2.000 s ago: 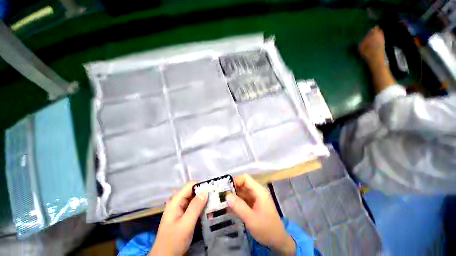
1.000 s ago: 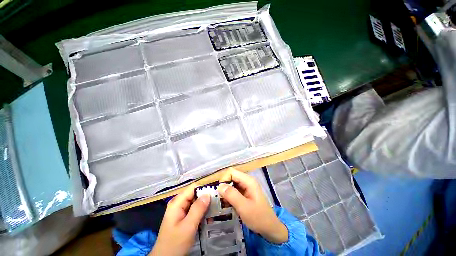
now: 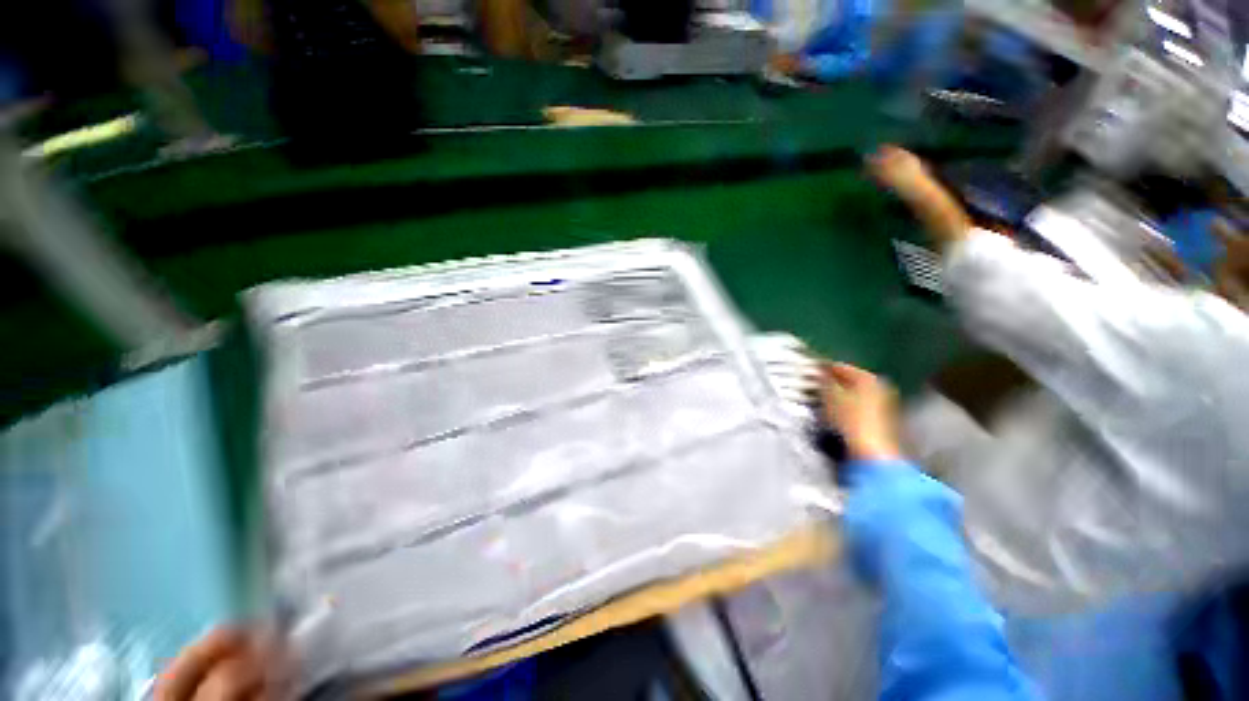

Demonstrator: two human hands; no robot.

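Observation:
The frame is blurred. The compartment tray [image 3: 521,452], covered by a whitish wrinkled liner, lies in front of me. Two slotted housings [image 3: 644,322] sit in its far right pockets. My left hand [image 3: 226,668] is at the tray's near left corner, partly cut off by the lower edge; its grip is unclear. My right hand [image 3: 860,411] is just beyond the tray's right edge, beside the white slotted plate [image 3: 786,367]. Something dark shows by its fingers, but whether it holds anything is unclear. The housing from the earlier frames cannot be made out.
A light-blue sheet [image 3: 123,479] lies left of the tray. Tan cardboard [image 3: 685,589] shows under its near edge. A person in a white smock [image 3: 1082,397] reaches over the green bench [image 3: 548,206] at right. A grey post [image 3: 96,247] stands at left.
My hands have parted from the housing at the near edge: the left moved to the lower left corner, the right up and right to the slotted plate. The view has tilted up.

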